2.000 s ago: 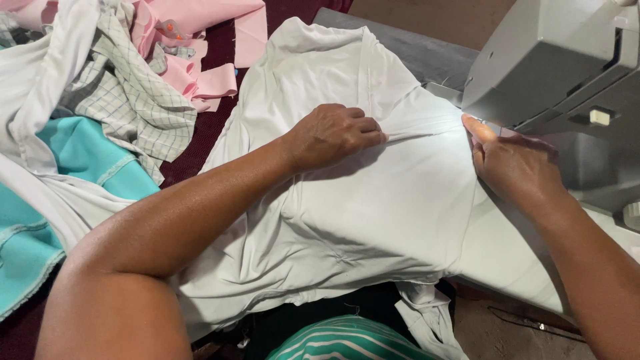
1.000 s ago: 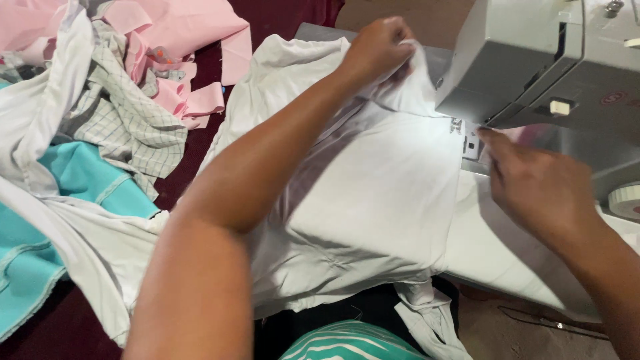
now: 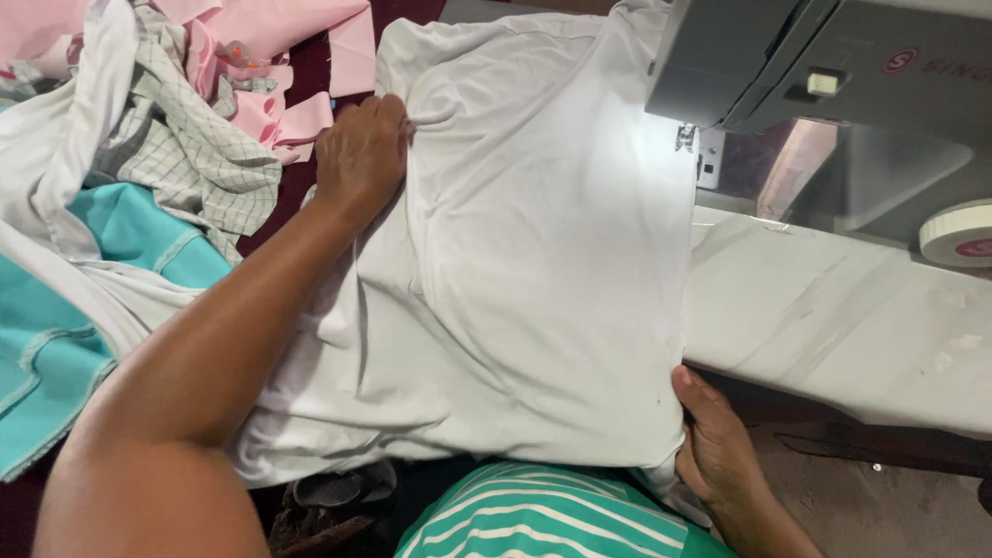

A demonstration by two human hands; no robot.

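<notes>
White knit fabric [image 3: 542, 256] lies spread from the left edge of the work surface to the sewing machine, its right edge running beside the presser foot [image 3: 685, 138]. My left hand [image 3: 362, 151] grips the fabric's upper left part, fingers bunched on a fold. Down at the lower right corner, my right hand [image 3: 709, 434] pinches the fabric's edge, thumb on top and the other fingers partly hidden beneath. The grey Singer sewing machine [image 3: 883, 85] stands at the upper right with its lamp lighting the cloth. Part of the needle plate [image 3: 710, 159] shows right of the foot.
Pink fabric pieces [image 3: 302, 39], a checked grey cloth [image 3: 209, 163] and turquoise fabric [image 3: 155, 232] are heaped at the left. A marble-patterned surface [image 3: 814, 310] extends right below the machine. The machine's white handwheel or dial [image 3: 957, 236] is at the right edge.
My left hand has moved from near the machine to the fabric's left side. My right hand has come down from beside the presser foot to the near corner. The fabric lies flatter near the foot.
</notes>
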